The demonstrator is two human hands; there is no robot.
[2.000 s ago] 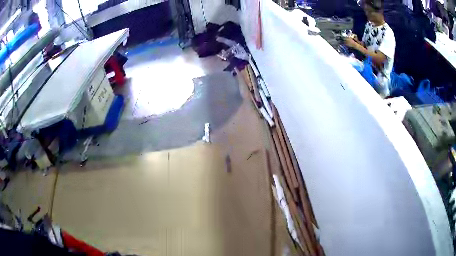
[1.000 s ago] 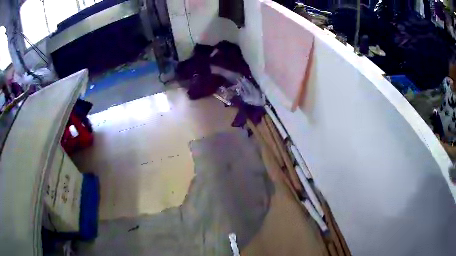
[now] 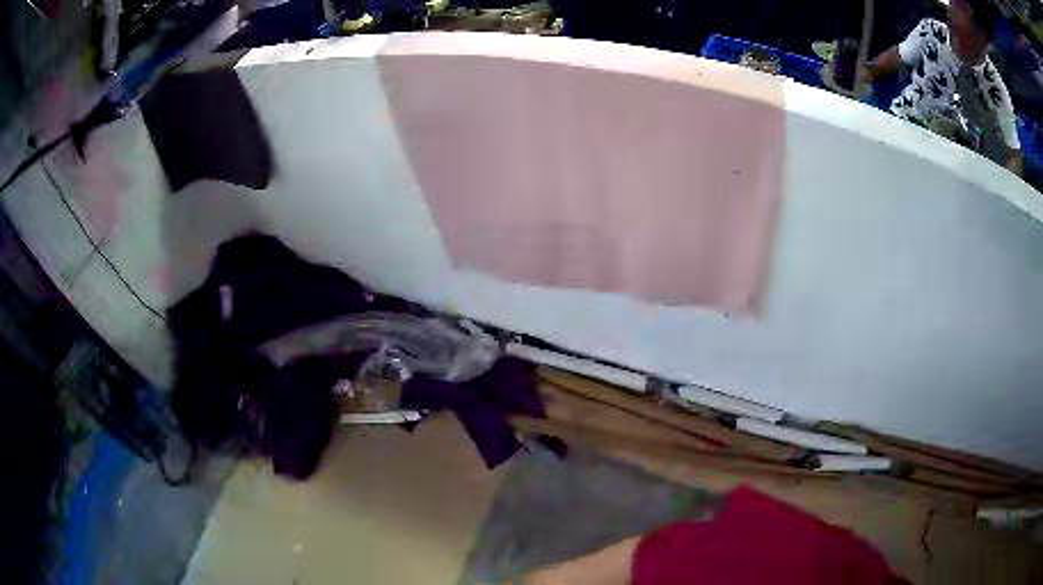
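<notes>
No hand shows clearly. A bare forearm with a red sleeve enters at the bottom edge; its hand is cut off or hidden, and I cannot tell which arm it is. A loose pile of dark purple and navy garments lies on the floor against the partition, left of centre. A crumpled clear plastic sheet or bag lies over its right side. A purple cloth piece lies at the pile's right end.
A white partition curves across the view, with a pink cloth and a dark cloth hanging on it. White tubes and brown strips lie along its foot. A person is beyond it, at the upper right.
The view has turned right and come closer to the garment pile and partition. The white-topped table at the left has left the picture. The forearm and red sleeve have come in at the bottom.
</notes>
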